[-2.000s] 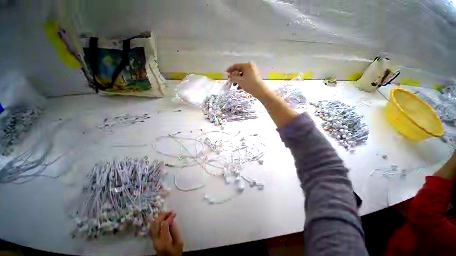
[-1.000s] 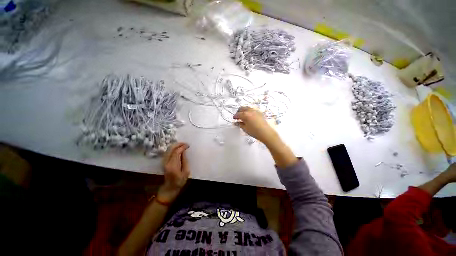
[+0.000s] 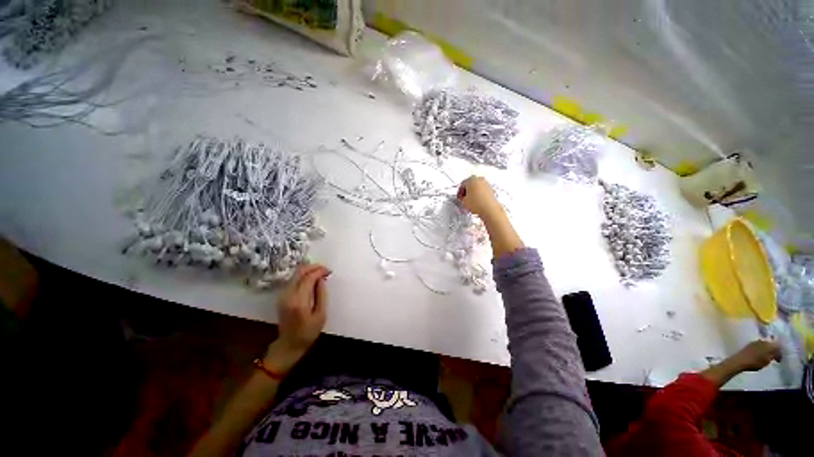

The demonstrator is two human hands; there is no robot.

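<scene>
Loose tangled white cords (image 3: 393,201) with small white knobs lie in the centre of the table. My right hand (image 3: 477,195) is over the right part of this tangle, fingers closed together at the cords; whether it grips one is hidden. My left hand (image 3: 304,302) rests at the table's front edge, fingers curled, beside the knob ends of a dense heap of white corded bundles (image 3: 234,201). I cannot make out anything held in it.
Bundle heaps lie at back centre (image 3: 469,127) and right (image 3: 635,234). Clear plastic bags (image 3: 412,64) stand at the back. A black smartphone (image 3: 586,330) lies right of my forearm. A yellow basin (image 3: 737,270) and a person's red sleeve (image 3: 685,406) are at far right. Small dark-tipped bits (image 3: 268,73) lie behind the left heap.
My right hand has come down from the back bundle heap to the central tangle, then moved slightly right along it. My left hand stays by the left heap. The camera view has shifted.
</scene>
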